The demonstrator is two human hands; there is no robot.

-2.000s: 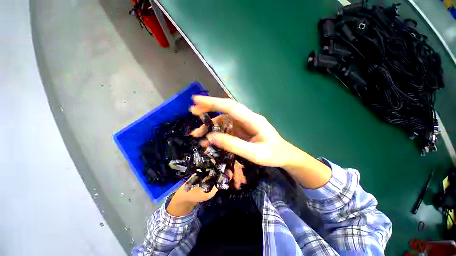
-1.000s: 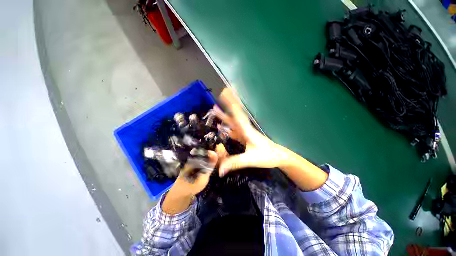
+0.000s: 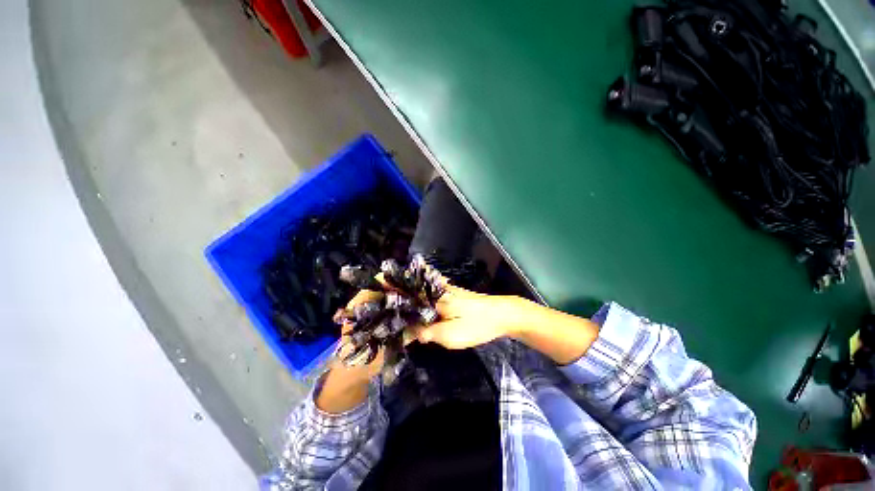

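A bunch of cable plugs (image 3: 391, 309) with silvery, clear tips fans out in front of my body, over the near right side of the blue bin (image 3: 284, 222). My left hand (image 3: 351, 369) is closed around the bunch from the lower left, its fingers partly hidden by the plugs. My right hand (image 3: 470, 318) is at the right side of the bunch, with its fingers against the plugs. The cords below the plugs are dark and hard to make out. More black cable parts (image 3: 321, 273) lie in the bin.
The green bench (image 3: 537, 144) runs along the right, its edge beside my right forearm. A black cable pile (image 3: 758, 125) lies on it. A slim dark tool (image 3: 811, 364) and a red-brown bag (image 3: 820, 470) lie lower right. A red object (image 3: 278, 24) is under the bench.
My right hand has come down from above the plugs to their right side, its fingers now closer together. The plugs are gathered more tightly. The view has shifted slightly.
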